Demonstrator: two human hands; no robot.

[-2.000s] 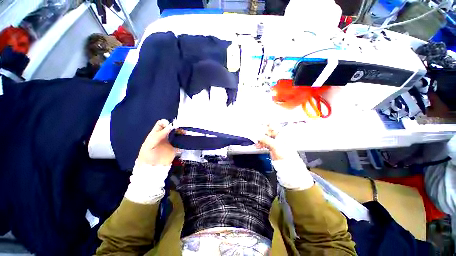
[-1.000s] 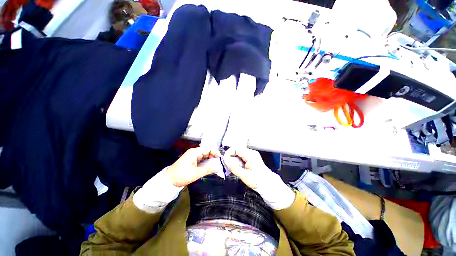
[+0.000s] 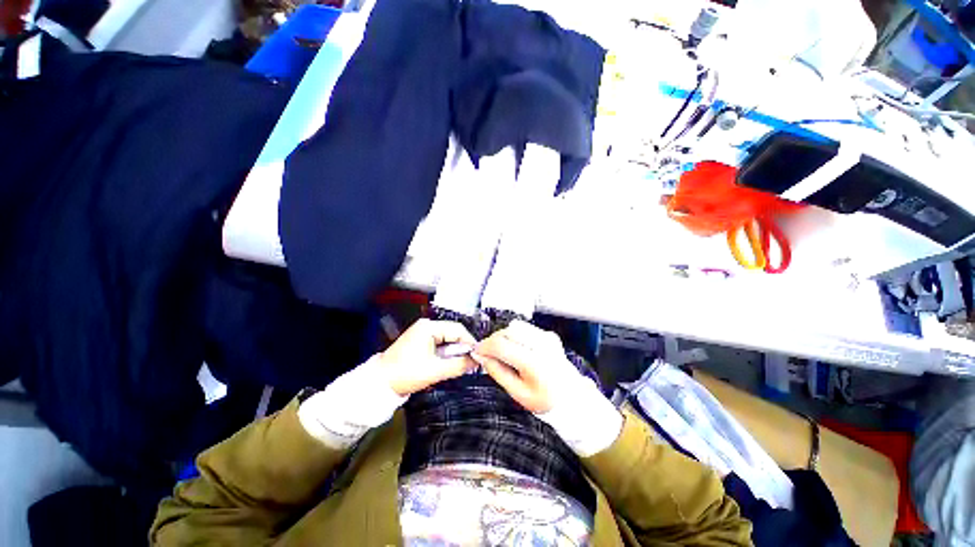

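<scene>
A navy garment piece point(image 3: 369, 160) lies on the white table, left of the machine. Pale lining point(image 3: 476, 251) hangs from it over the table's front edge toward my lap. My left hand point(image 3: 426, 358) and my right hand point(image 3: 526, 363) meet in front of the table edge, fingertips almost touching. Both pinch a small pale bit at the lining's lower end. The fingers hide most of it, and its exact shape cannot be told.
Red-covered shears point(image 3: 757, 244) and a small pink tool point(image 3: 715, 271) lie on the table to the right. The sewing machine's black panel point(image 3: 855, 187) is beyond them. A large navy heap point(image 3: 118, 214) fills the left. White cloth point(image 3: 711, 427) hangs below the table at right.
The narrow navy strip stretched between my hands earlier is no longer seen that way. My hands came together over my lap. The view has shifted, and the fingertips now hide more of the pinched end.
</scene>
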